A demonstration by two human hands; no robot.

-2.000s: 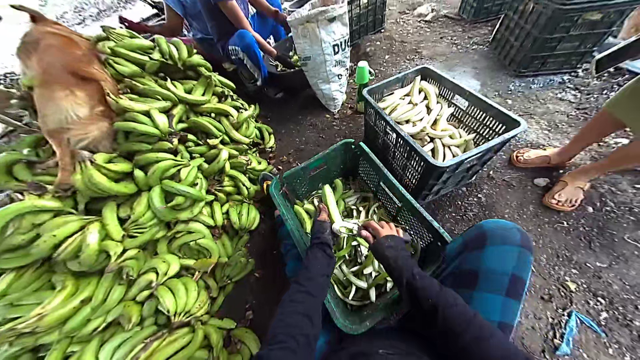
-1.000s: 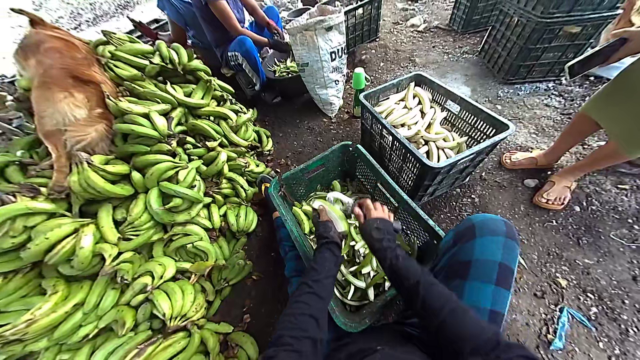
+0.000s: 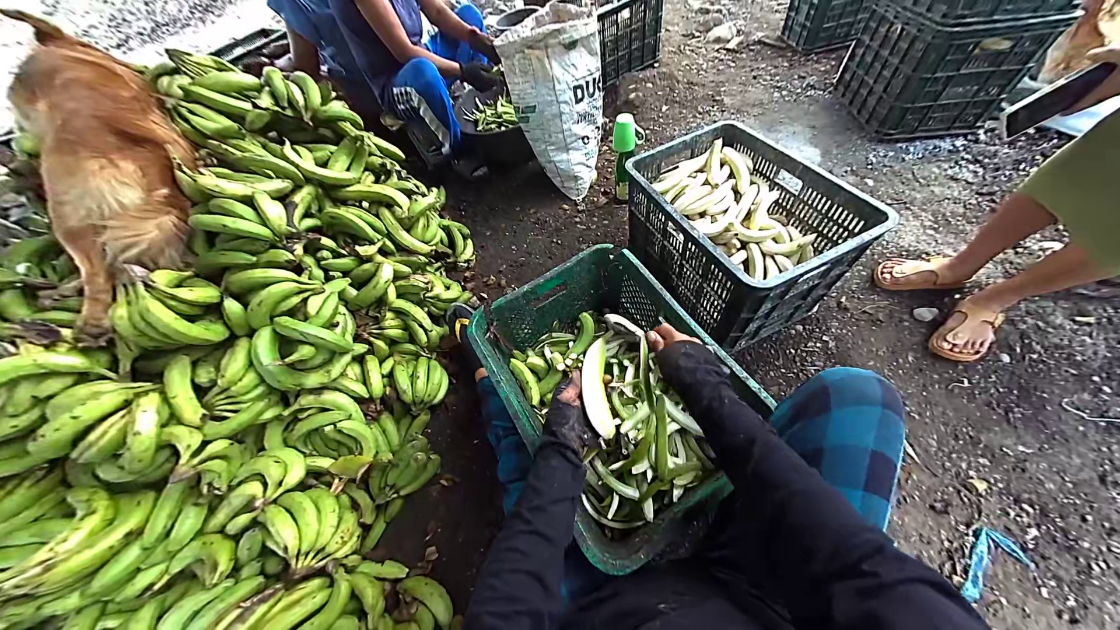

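Observation:
Over a green plastic crate (image 3: pixel 547 293) between my legs, my left hand (image 3: pixel 570 392) holds a partly peeled green plantain (image 3: pixel 598 389), its pale flesh facing up. My right hand (image 3: pixel 669 337) is to the right of it, fingers curled, with a strip of green peel (image 3: pixel 646 367) hanging beside them; whether it also holds a knife cannot be told. Green plantains and many cut peels (image 3: pixel 630 490) lie in the crate under my hands. Just beyond, a black plastic crate (image 3: pixel 761 284) holds peeled plantains (image 3: pixel 735 206).
A large heap of green plantains (image 3: pixel 289 350) lies at left, with a brown dog (image 3: pixel 114 166) on it. Another person (image 3: pixel 394 44) sits beyond by a white sack (image 3: pixel 556 105) and a green bottle (image 3: pixel 624 149). Stacked crates (image 3: pixel 945 79) and a standing person's sandalled feet (image 3: pixel 967 324) are at right.
My hands have moved apart, and more of the plantain's pale flesh shows than one second ago. The dog remains on the heap.

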